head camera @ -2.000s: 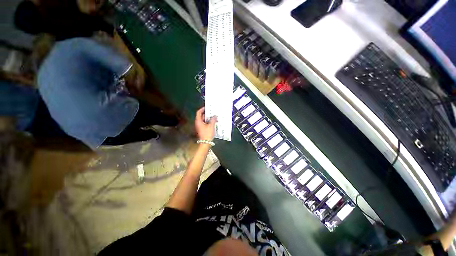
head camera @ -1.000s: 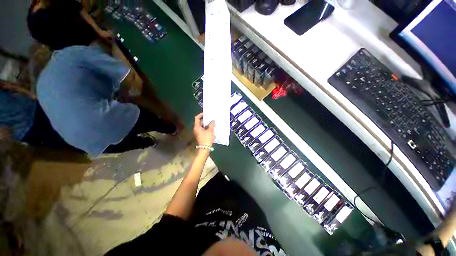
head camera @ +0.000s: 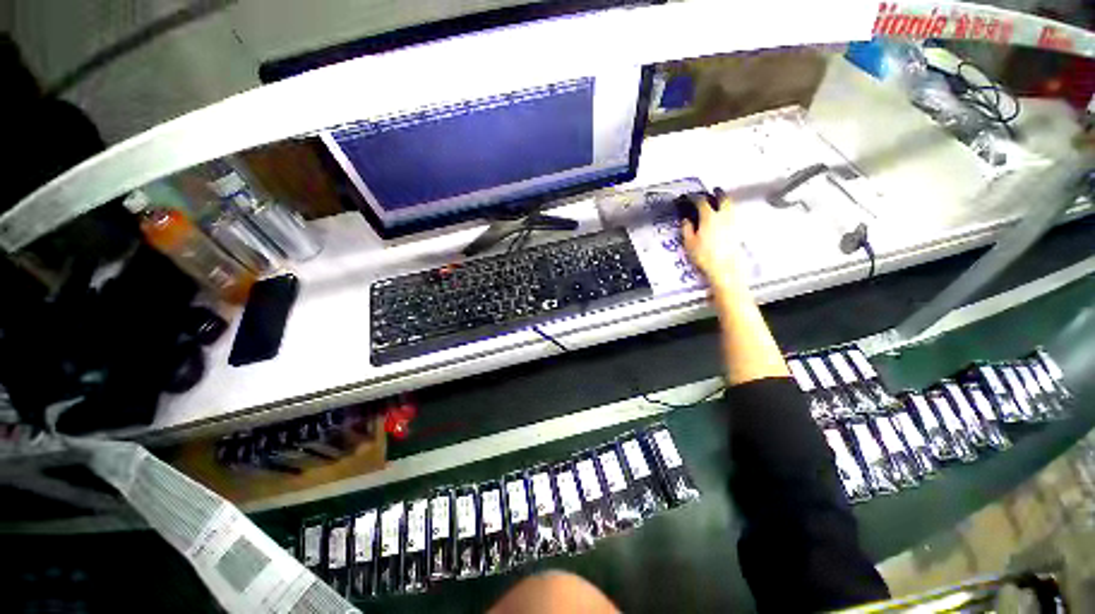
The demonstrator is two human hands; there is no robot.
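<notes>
My right hand [head camera: 713, 246] rests on the small black computer mouse [head camera: 693, 206], on a pale printed mouse pad [head camera: 668, 250] right of the black keyboard [head camera: 510, 292]. The monitor [head camera: 480, 144] behind is lit, with a blue area on its screen. A long white printed strip [head camera: 222, 534] with a square code curls down at the lower left; its lower end is cut off by the picture's edge. My left hand is out of the picture.
Black packaged units with white labels [head camera: 516, 518] stand in a row on the green bench, with more rows [head camera: 931, 420] at right. A smartphone [head camera: 264, 319], bottles [head camera: 180, 240], a cardboard tray [head camera: 294, 477] and a red item [head camera: 400, 417] are left. A white bar crosses above.
The view has swung right to the monitor. My right hand now shows on the mouse. My left hand, which held the strip, has left the picture.
</notes>
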